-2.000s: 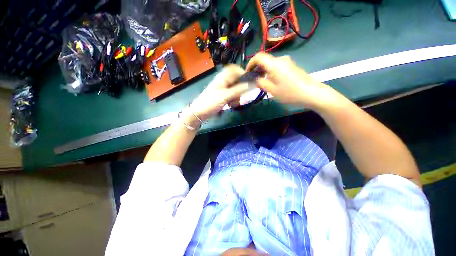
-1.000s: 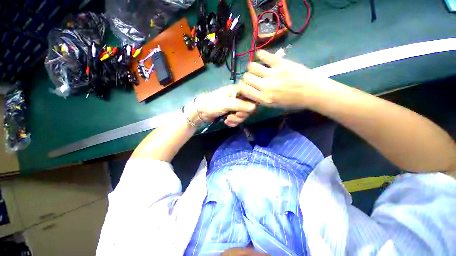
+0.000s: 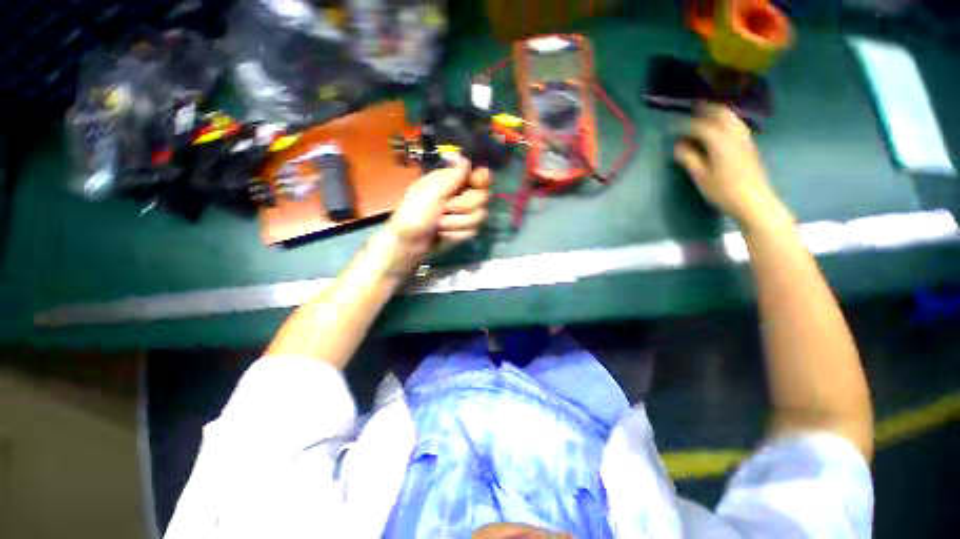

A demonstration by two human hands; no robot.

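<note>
The frame is blurred. My left hand (image 3: 447, 208) has its fingers curled at the near edge of the black cable bundle (image 3: 463, 132), which has yellow, white and red plugs. Blur and the fingers hide whether it grips a cable. My right hand (image 3: 724, 163) is farther right, thumb and fingers apart, with nothing visible in it. Its fingertips are at the near edge of a dark flat object (image 3: 677, 84). A yellow and orange object (image 3: 745, 40) stands just beyond them.
The orange multimeter (image 3: 558, 111) and its red leads lie between my hands. The orange-brown test board (image 3: 368, 142) is left of the cable bundle, with bagged cables (image 3: 116, 116) beyond. A steel rule (image 3: 621, 260) runs along the front. A pale strip (image 3: 903, 105) lies far right.
My hands were together over the rule; now they are apart, left at the cable bundle, right at the dark object. The view has shifted, showing the yellow and orange object.
</note>
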